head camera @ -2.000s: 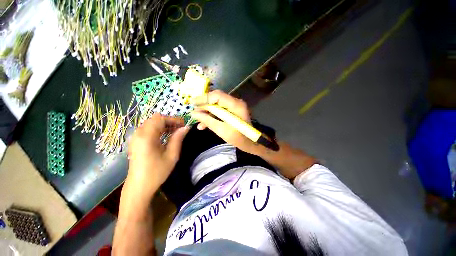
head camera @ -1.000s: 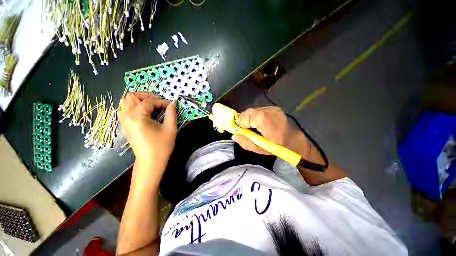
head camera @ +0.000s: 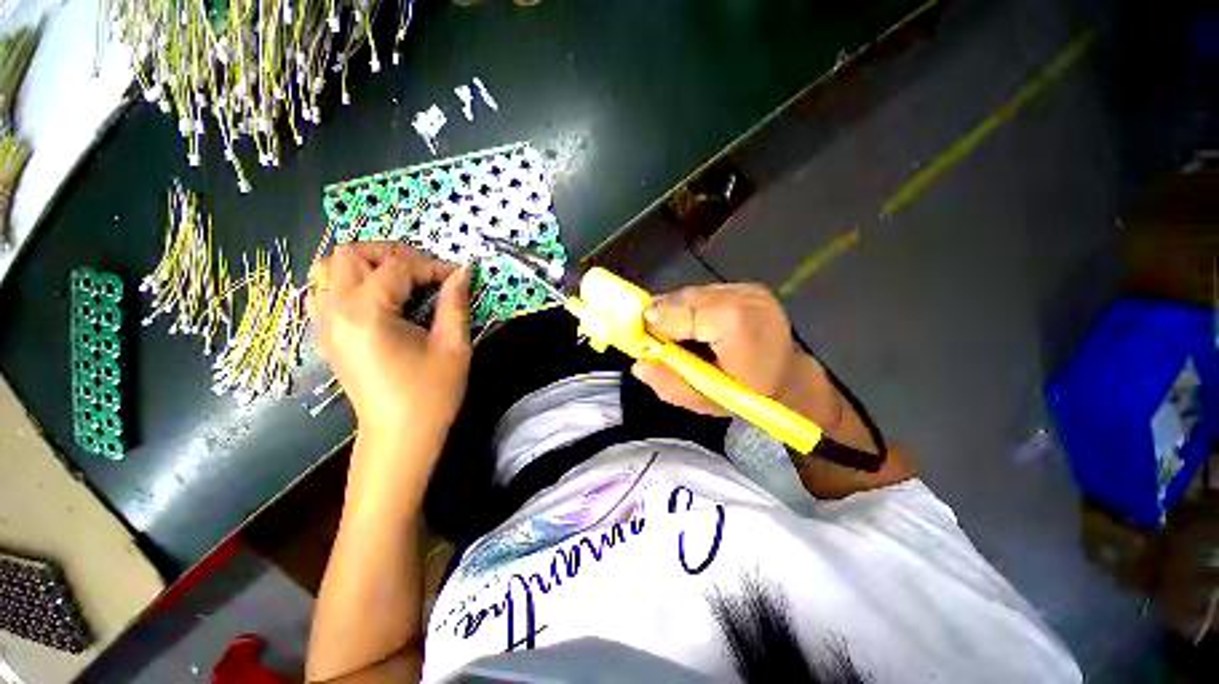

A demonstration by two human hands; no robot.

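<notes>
The green panel of small round boards (head camera: 515,187) lies on the dark bench mat in front of me. My right hand (head camera: 722,341) holds the yellow soldering iron (head camera: 702,374), its dark metal tip over the panel's middle. My left hand (head camera: 394,327) rests at the panel's left near corner, thumb and fingertips close together at the boards; a thin wire seems to be between them, but the fingers largely hide it. Loose lead wires (head camera: 261,334) lie in small piles left of my left hand.
A tangled mass of wired boards (head camera: 254,67) lies at the far side. White scraps (head camera: 428,126) lie beyond the panel. A spare green strip (head camera: 98,361) is at the left. A dark part block (head camera: 40,601) sits on cardboard (head camera: 67,494). A blue bin (head camera: 1136,401) stands on the floor at right.
The iron has moved back from over the panel towards me and right, uncovering the boards. My left hand has shifted onto the panel's left side. The bench view has shifted slightly left and up.
</notes>
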